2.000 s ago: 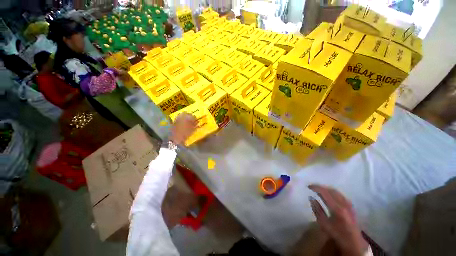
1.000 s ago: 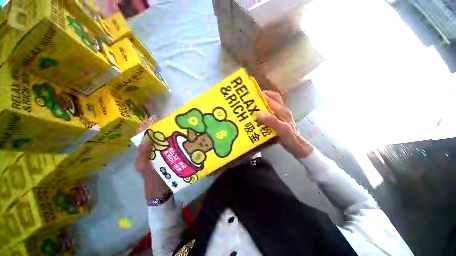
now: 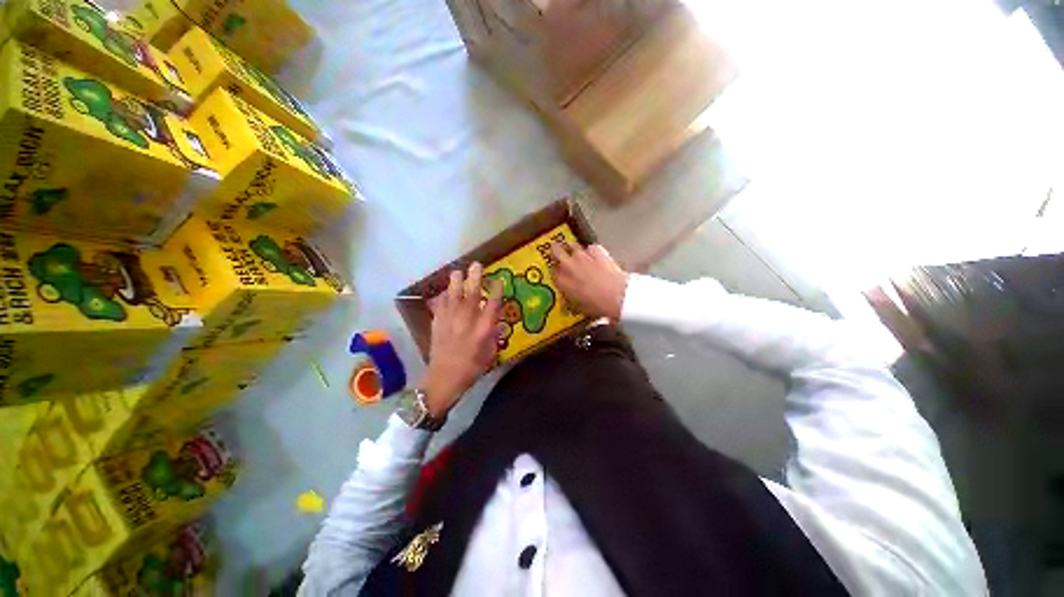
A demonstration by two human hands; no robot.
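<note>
A yellow gift box (image 3: 527,299) with a green tree print lies printed face up inside an open brown shipping carton (image 3: 428,283), right in front of my body. My left hand (image 3: 464,330) rests with spread fingers on the box's left part. My right hand (image 3: 589,280) touches the box near its right end, with the fingertips on the face. Neither hand is wrapped around the box. The carton's back wall stands above the box; its near side is partly hidden by my dark apron.
Stacked yellow gift boxes (image 3: 99,157) fill the left side. A blue and orange tape dispenser (image 3: 377,366) lies on the pale sheeting (image 3: 391,128) left of the carton. A yellow scrap (image 3: 309,501) lies nearer. Brown cartons (image 3: 648,105) stand at the far side, beside strong glare.
The yellow gift box, held up between both hands one second ago, is now down inside the brown carton. My hands have moved from its ends onto its face.
</note>
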